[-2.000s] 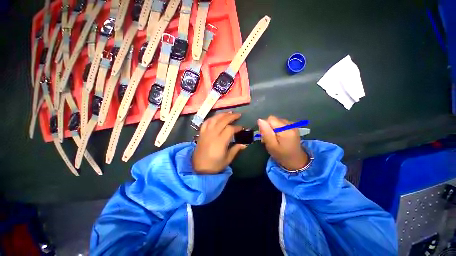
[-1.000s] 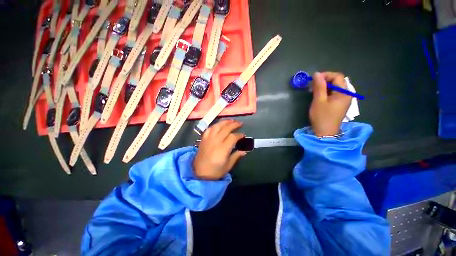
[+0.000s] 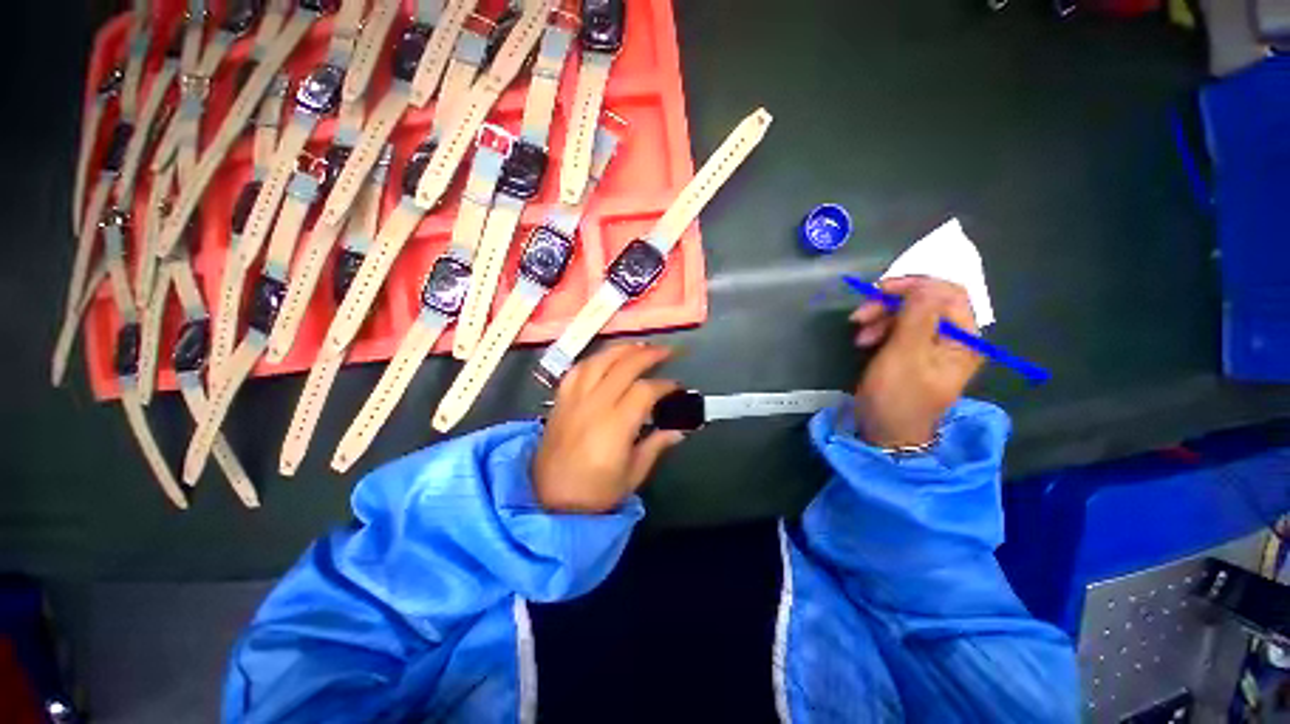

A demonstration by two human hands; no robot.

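My left hand [image 3: 601,431] holds a wristwatch [image 3: 679,410] by its case, near the table's edge. The case is dark and squarish, and a grey-white strap half stretches right to my right sleeve. The other strap half is mostly hidden by my left hand. My right hand [image 3: 913,354] holds a thin bright blue brush [image 3: 995,354], slanted, its front end pointing up and left. The brush's fine tip is too blurred to tell. A small round blue cup [image 3: 826,228] stands above the brush, apart from it.
A red-orange tray [image 3: 688,212] at the left is covered with slanted watches on beige straps. One watch [image 3: 637,266] lies across its right edge. White paper [image 3: 951,263] lies partly behind my right hand. Blue bins [image 3: 1259,234] stand at the right.
My right hand went from the watch up to the blue cup with the brush, and is now a little below the cup. My left hand has kept hold of the watch.
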